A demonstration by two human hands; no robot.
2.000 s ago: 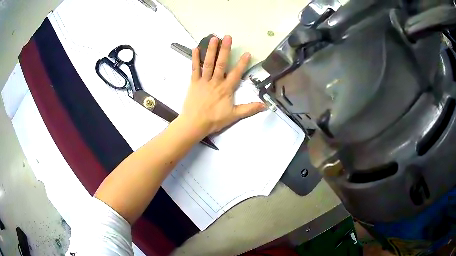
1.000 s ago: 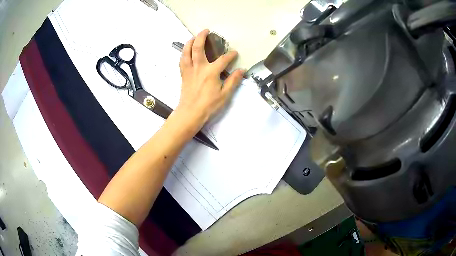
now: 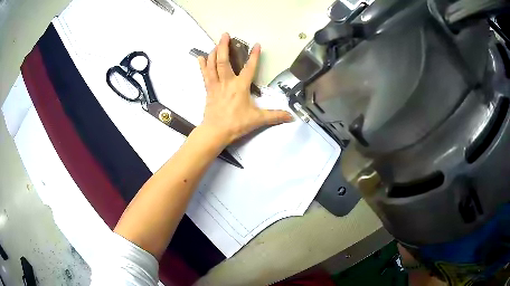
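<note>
My left hand (image 3: 232, 100) lies spread and flat on the white paper marker (image 3: 274, 173), across the shears' blades. The black-handled shears (image 3: 165, 116) lie on the paper, their tips showing below my wrist. A metal clamp (image 3: 239, 55) sits at the paper's edge, partly behind my fingers. The grey straight knife cutting machine (image 3: 408, 106) stands at the right against the paper's edge; its blade is hidden by the housing. Its base plate (image 3: 340, 192) shows below the paper's edge. The fabric stack (image 3: 84, 128) shows navy, maroon and white bands. My right hand is not in view.
The pale table (image 3: 279, 25) shows beyond the stack and at the front, where its metal-trimmed edge (image 3: 349, 256) runs. Another clamp (image 3: 163, 5) is at the top. A black bar (image 3: 27, 272) lies at the lower left. Green floor shows below the table edge.
My left hand has shifted slightly; its fingers drew in, then spread again with the thumb out towards the machine. The machine's housing has tilted very slightly. The shears have barely moved.
</note>
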